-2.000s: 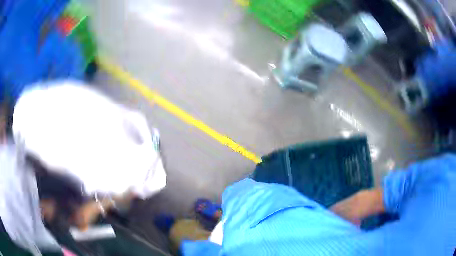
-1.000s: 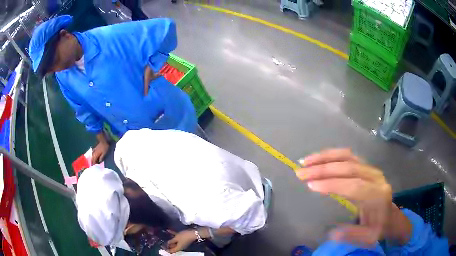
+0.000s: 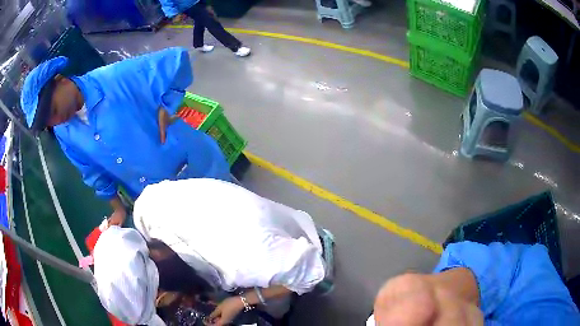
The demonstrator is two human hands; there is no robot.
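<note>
My right hand [image 3: 427, 300] is large and blurred at the bottom right, with its blue sleeve behind it. The bottom edge cuts it off. Its fingers look bent, but their tips are hidden, so I cannot tell whether it holds anything. My left hand is not in view. A dark green crate [image 3: 502, 221] stands on the floor behind my right sleeve, which covers its lower part.
A person in white [image 3: 222, 232] bends over dark items at left. A person in blue [image 3: 137, 127] stands by a green crate [image 3: 230, 136] with red packs. Stacked green crates [image 3: 442, 62] and a grey-blue stool [image 3: 495, 113] stand at upper right. A walker is at top.
My right hand has dropped from raised, spread fingers to the bottom edge. The view has shifted, bringing the walking person into the top. The person in white still bends at left.
</note>
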